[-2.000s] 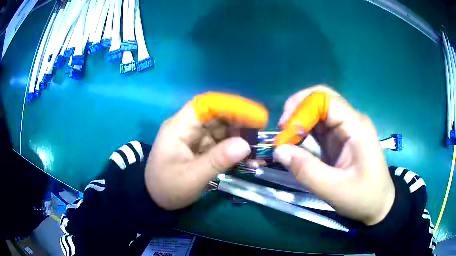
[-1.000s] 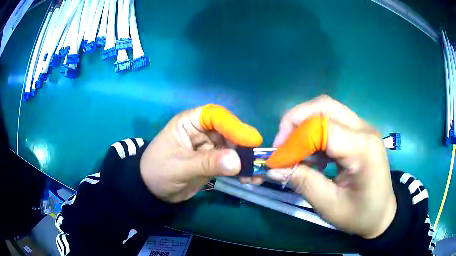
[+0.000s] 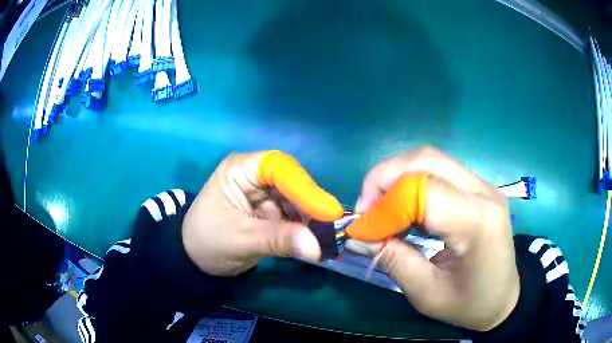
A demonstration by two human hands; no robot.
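Observation:
My left hand (image 3: pixel 238 214), with an orange finger cot on the index finger, pinches a small black connector housing (image 3: pixel 323 238). My right hand (image 3: pixel 446 234), also with an orange cot, holds thin coloured wires (image 3: pixel 344 224) at the housing's right side. A red and a white wire end (image 3: pixel 379 258) stick out below the right fingertips. White cable lengths (image 3: pixel 359 269) lie under the hands, partly hidden. A blue connector (image 3: pixel 529 188) on a white length shows to the right of my right hand. The wire tips are too blurred to tell apart.
A fanned pile of white cables (image 3: pixel 100 40) with blue connectors lies at the back left of the green bench (image 3: pixel 221 127). More white cables (image 3: pixel 599 114) lie at the far right, above a yellow line. A printed white sheet (image 3: pixel 223 329) is at the near edge.
Both hands and the housing have moved down towards the near edge. The red and white wire ends now show more clearly below the right fingers. The hands still hold the housing and wires.

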